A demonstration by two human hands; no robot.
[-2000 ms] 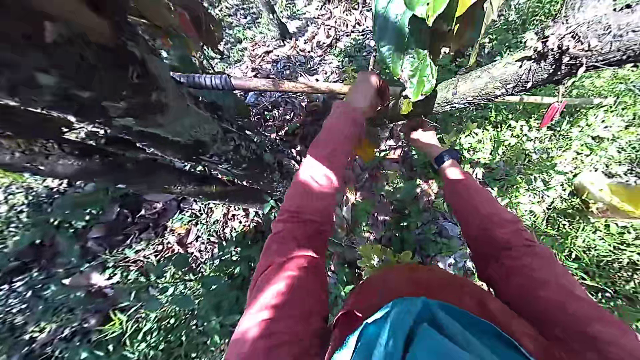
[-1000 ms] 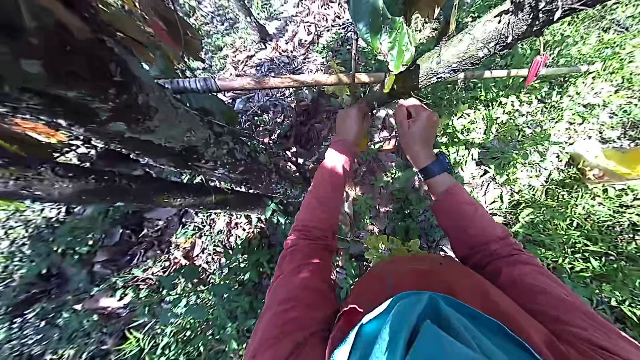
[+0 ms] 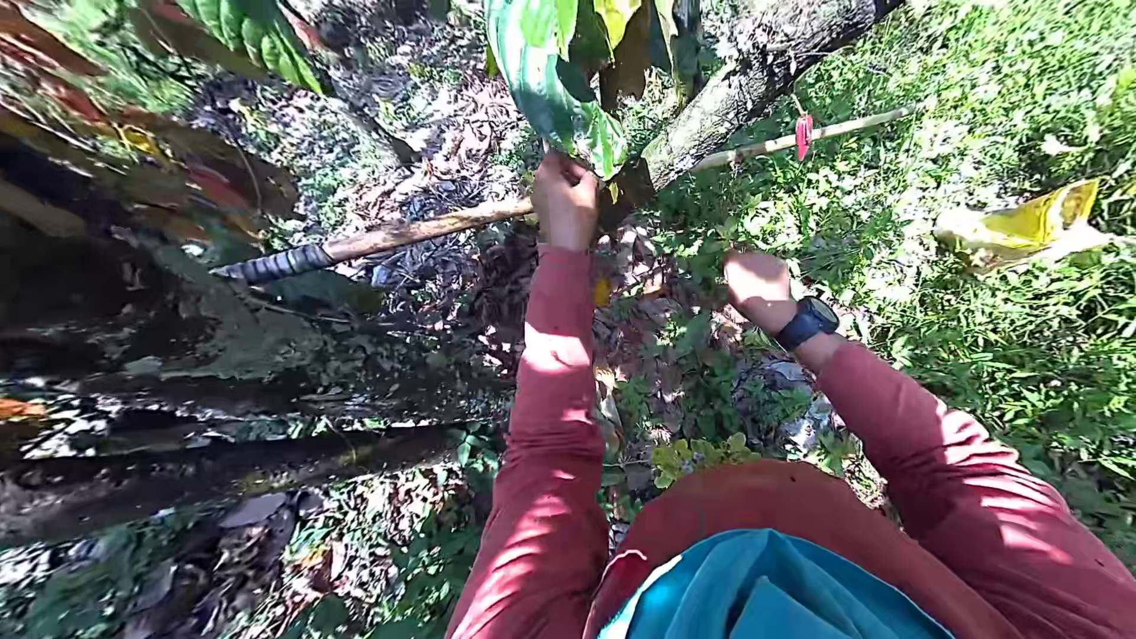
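My left hand [image 3: 566, 202] is raised at the upper middle, its fingers bent just under a large green leaf [image 3: 532, 80], beside a wooden pole [image 3: 426, 227] whose left end is wrapped in dark tape. Whether the fingers hold the leaf's stem or the pole behind them I cannot tell. My right hand [image 3: 759, 288], with a dark watch [image 3: 808, 323] on the wrist, is at the right of centre with its fingers curled; I cannot see whether anything thin is in it. The pole passes behind my left hand, and a pale length [image 3: 808, 136] shows beyond the branch.
A thick tree trunk [image 3: 204, 373] fills the left side. A mossy branch [image 3: 737, 98] slants across the upper right. A red pod-like thing [image 3: 803, 136] hangs by the pale pole. A yellow plastic bag [image 3: 1021, 222] lies in the grass at the right.
My hands were close together near the pole one second ago; now they are apart, my left up by the leaf and my right lower and to the right.
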